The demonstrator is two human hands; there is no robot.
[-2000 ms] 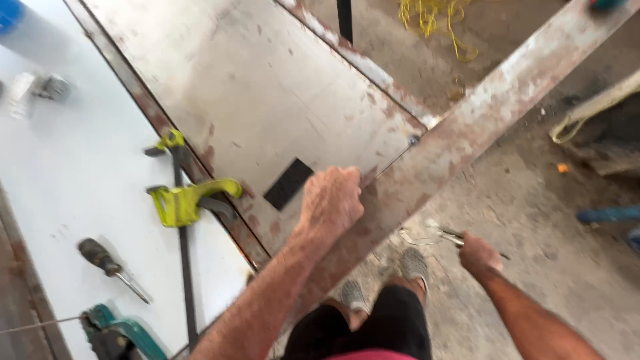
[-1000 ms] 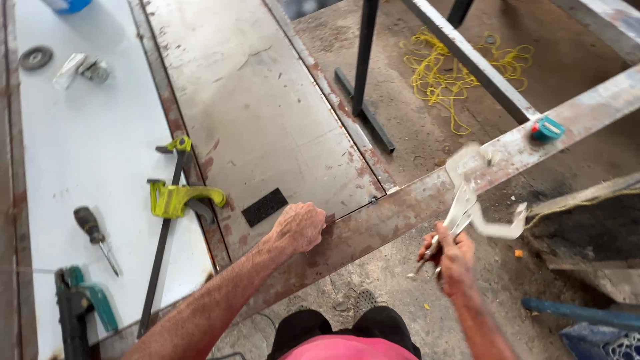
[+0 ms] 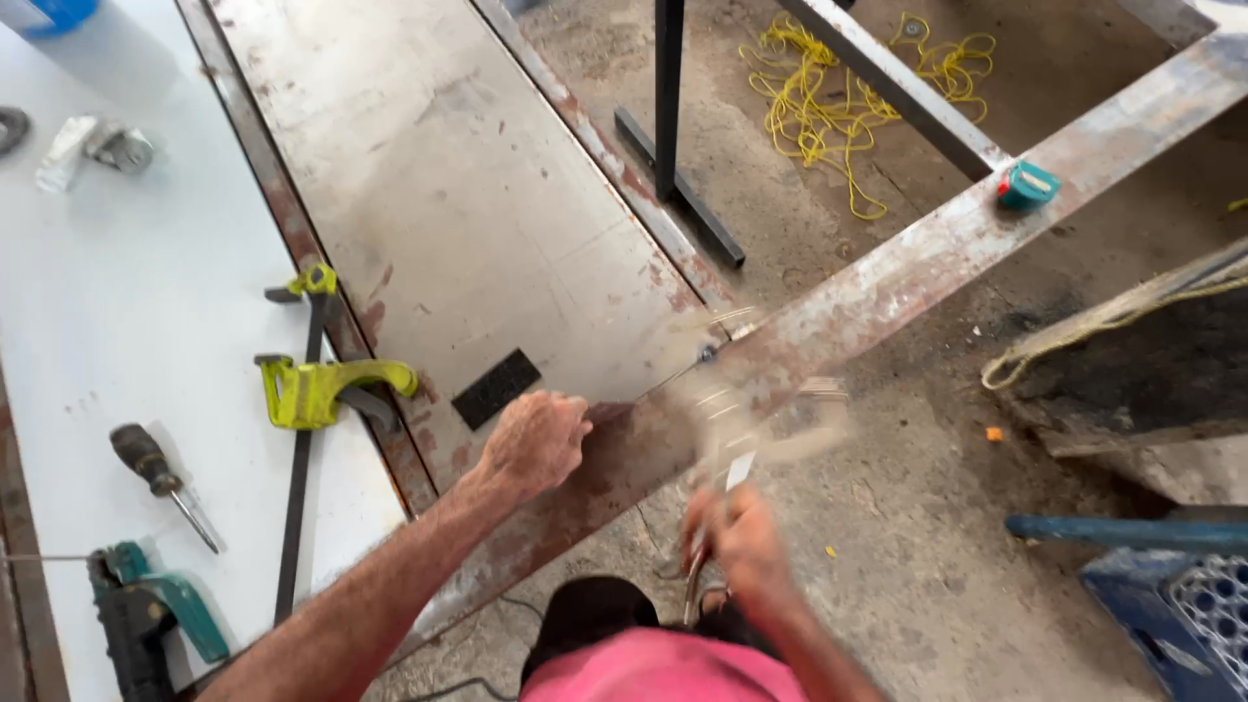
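My left hand rests at the edge of a rusty steel frame bar, its fingers closed around the end of a small dark flat piece. A black rectangular pad lies on the metal sheet just beyond that hand. My right hand grips a C-shaped locking clamp, blurred by motion, over the bar's near edge. Its jaws are close to a small bolt-like part at the sheet's corner; whether they touch it cannot be told.
On the white panel at left lie a yellow-green bar clamp, a screwdriver and a teal-and-black clamp. A teal tape measure sits on the bar. Yellow cord lies tangled on the floor.
My right hand has brought the locking clamp from the right of the bar in toward the sheet's corner. My left hand stays beside the black pad.
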